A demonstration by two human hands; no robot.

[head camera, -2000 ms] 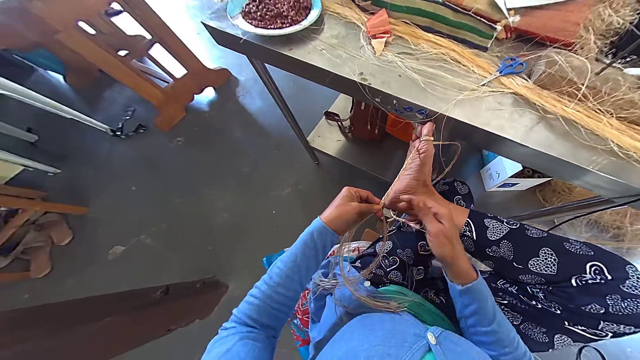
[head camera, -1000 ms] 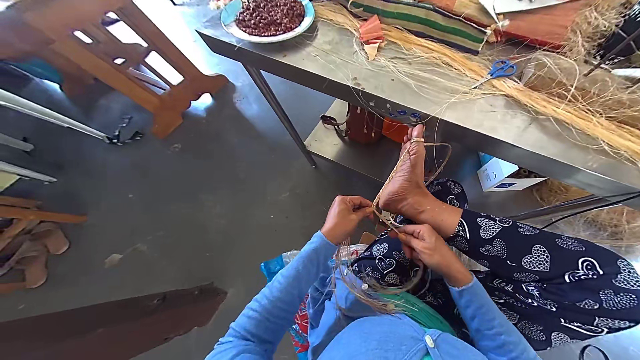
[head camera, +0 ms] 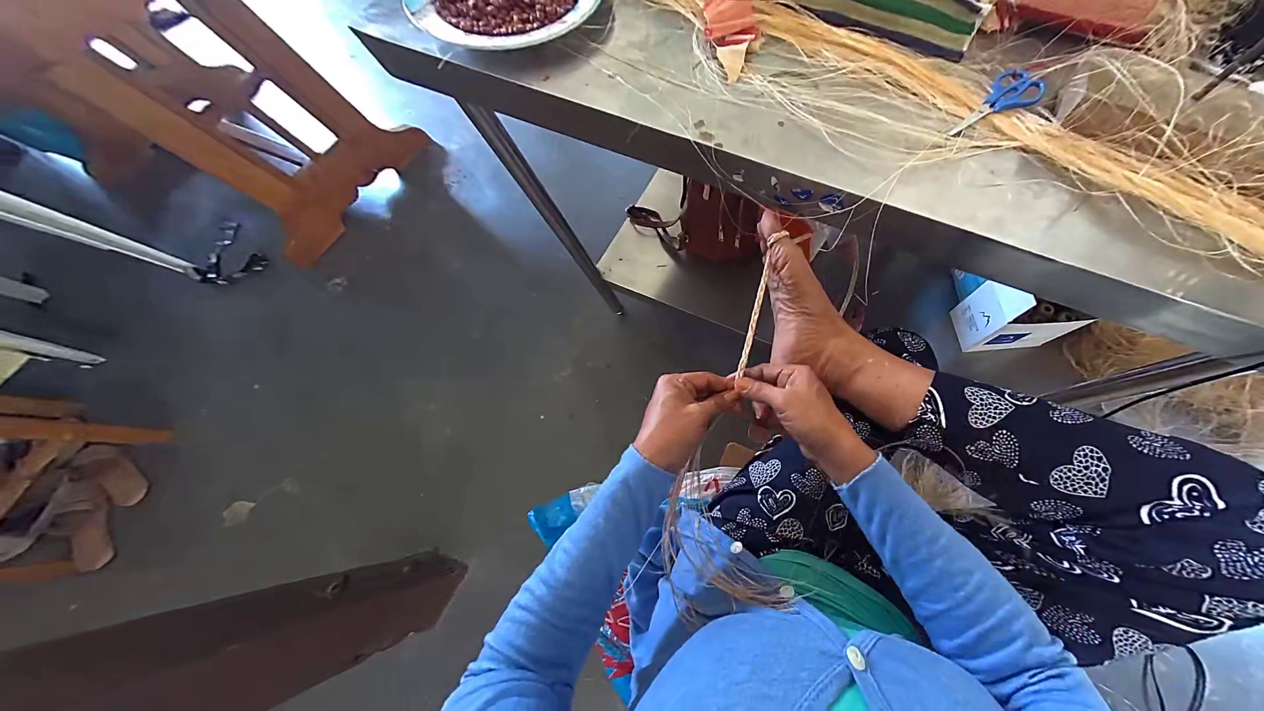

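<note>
A pale braided fibre cord (head camera: 754, 318) is looped round the big toe of a bare foot (head camera: 805, 321) and runs taut down to my hands. My left hand (head camera: 683, 415) pinches its lower end between thumb and fingers. Right beside it, fingertips almost touching, my right hand (head camera: 796, 407) grips the same spot. Loose unbraided fibres (head camera: 681, 533) hang below my hands over the blue shirt.
A metal table (head camera: 632, 109) crosses the top, bearing a bowl of dark red beads or seeds (head camera: 420, 12), blue-handled scissors (head camera: 1014, 91) and a long fibre bundle (head camera: 1136, 173). Below are a brown bag (head camera: 719, 225) and a white box (head camera: 990, 318). Wooden furniture (head camera: 326, 188) stands left.
My hands have come closer together at the cord. The cord now runs straight and taut from the toe, where earlier a loose loop of fibre stood out beside the foot.
</note>
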